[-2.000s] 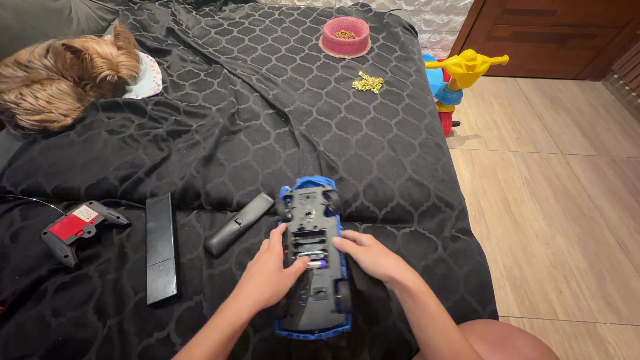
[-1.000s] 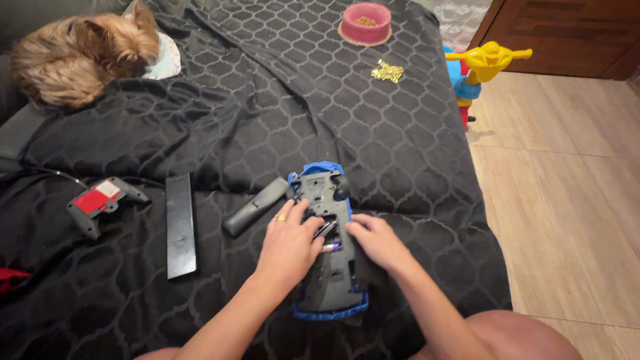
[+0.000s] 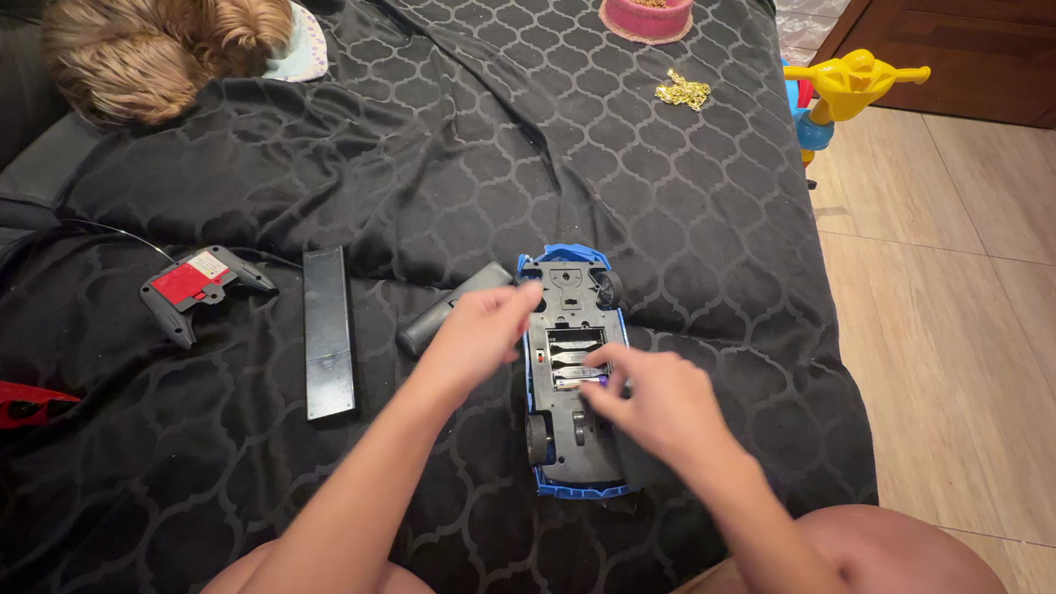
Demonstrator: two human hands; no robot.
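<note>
A blue toy car (image 3: 577, 454) lies upside down on the black cover, its grey underside up and its battery compartment uncovered. One AA-type battery (image 3: 577, 383) is in the lowest slot; the slots above it look unfilled. My right hand (image 3: 660, 400) is over the compartment's right side, thumb and fingers apart near the battery. My left hand (image 3: 487, 330) is raised over the car's upper left edge, thumb and fingertips together; whether something small is between them cannot be seen. Behind my left hand lies a dark remote control (image 3: 421, 326), partly hidden.
A long black remote control (image 3: 328, 330) and a toy-car controller (image 3: 177, 285) with a red panel lie at left. A curled-up dog (image 3: 140, 62) lies at upper left. Farther off are a pink food bowl (image 3: 648, 21), a gold chain (image 3: 683, 91) and a yellow-handled ride-on toy (image 3: 854, 82).
My left hand has lifted off the car's underside and moved to its upper left edge. My right hand has come in over the compartment, which was largely covered by my left hand before.
</note>
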